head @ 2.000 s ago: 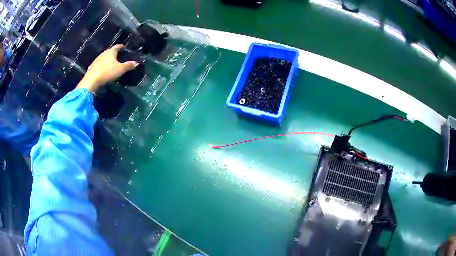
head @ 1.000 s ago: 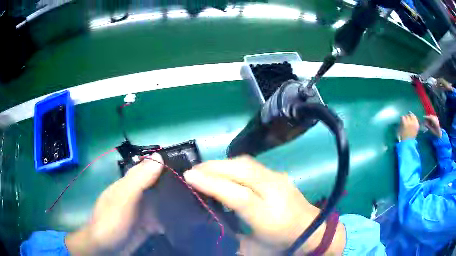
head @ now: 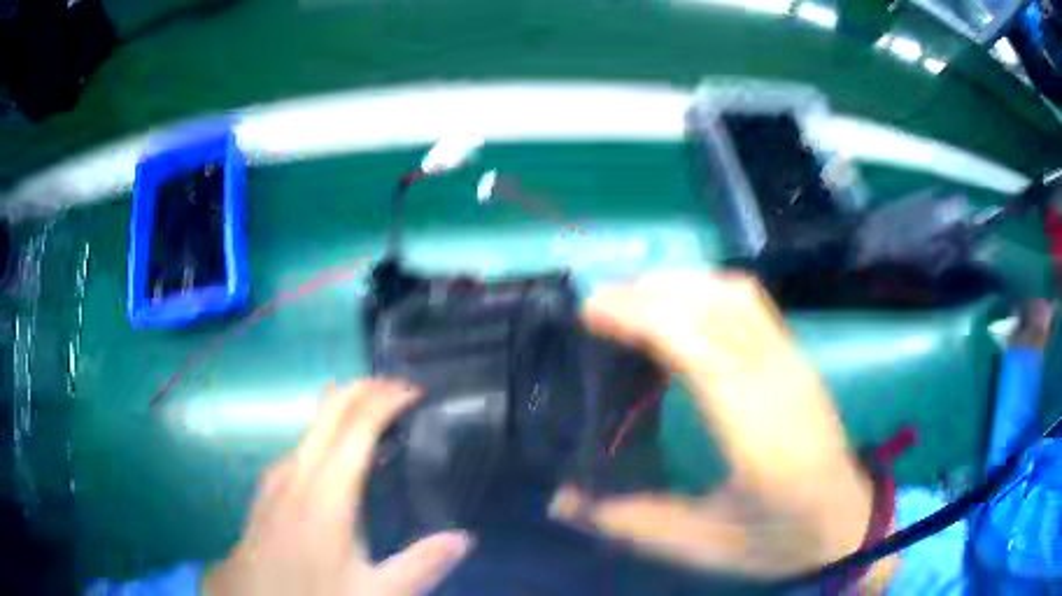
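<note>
The black plastic housing (head: 454, 437) lies in front of me, blurred by motion. My left hand (head: 314, 501) holds its left side, fingers at the edge and thumb on top. My right hand (head: 757, 419) grips the right side, fingers above and thumb below, around a dark flat part; whether this is separate from the housing is unclear. A red lead wire (head: 268, 305) trails left from the housing top. A black cable with a white connector (head: 452, 154) points up from it. A short red wire (head: 632, 421) shows by my right hand.
A blue bin (head: 239, 233) with dark small parts stands at the left. A clear bin (head: 728, 175) with black parts stands at upper right. The dark screwdriver (head: 885, 285) is right of my right hand. A black cord (head: 932, 524) crosses lower right. Another person's blue sleeve (head: 1016, 402) shows far right.
The view has shifted since a second ago. My hands have spread from the housing's top middle to its two sides. The screwdriver, before over the work, now appears farther right.
</note>
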